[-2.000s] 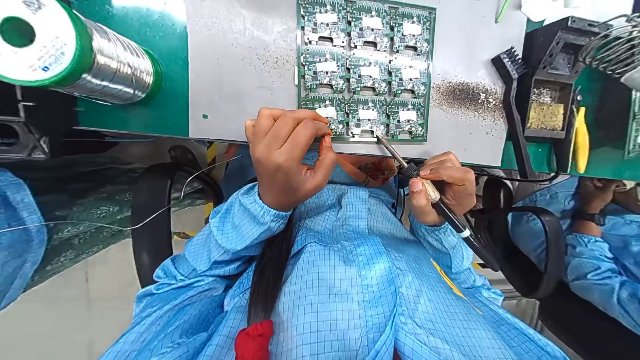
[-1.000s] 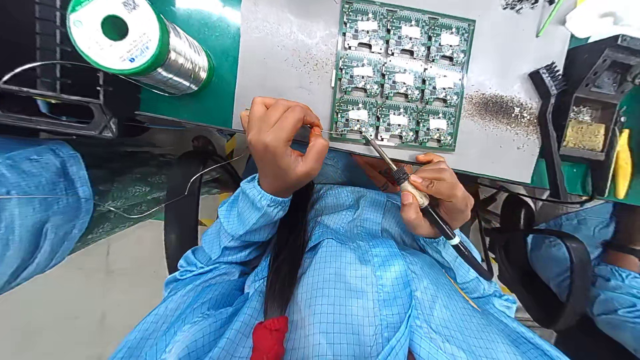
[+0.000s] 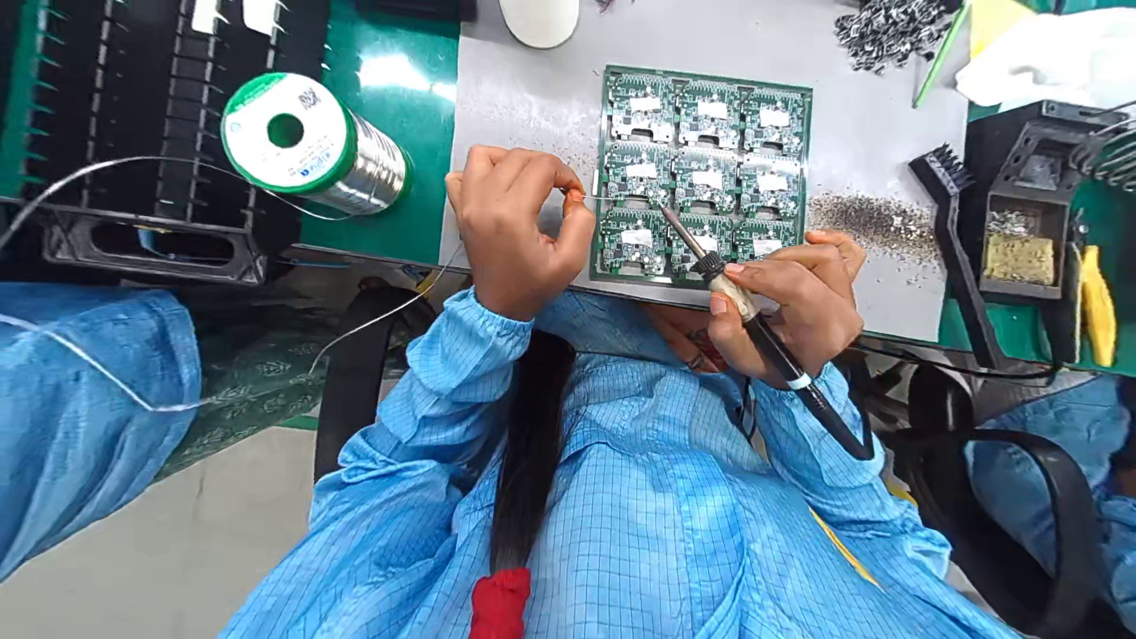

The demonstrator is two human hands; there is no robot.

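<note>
Between thumb and forefinger, my left hand (image 3: 525,232) pinches a thin solder wire (image 3: 609,198) whose end reaches over the circuit board panel (image 3: 707,180). My right hand (image 3: 792,306) grips a soldering iron (image 3: 733,291) like a pen, and its tip points at the left part of the panel, near the boundary of the middle and front rows. The tip and the wire's end lie close together; whether they touch cannot be told. The panel of several green boards with white labels lies flat on a grey mat (image 3: 515,106). A solder spool (image 3: 317,146) lies on its side at the left.
At the right stand a black brush (image 3: 957,240), a soldering iron stand with a yellow sponge (image 3: 1021,259) and a yellow-handled tool (image 3: 1098,306). Small dark parts (image 3: 892,34) are heaped at the back right. A black rack (image 3: 160,133) stands left. Blue-clothed people sit on both sides.
The iron's tip and the solder wire have moved from the panel's front edge to farther back on its left side. The view has shifted, bringing more of the left rack into sight.
</note>
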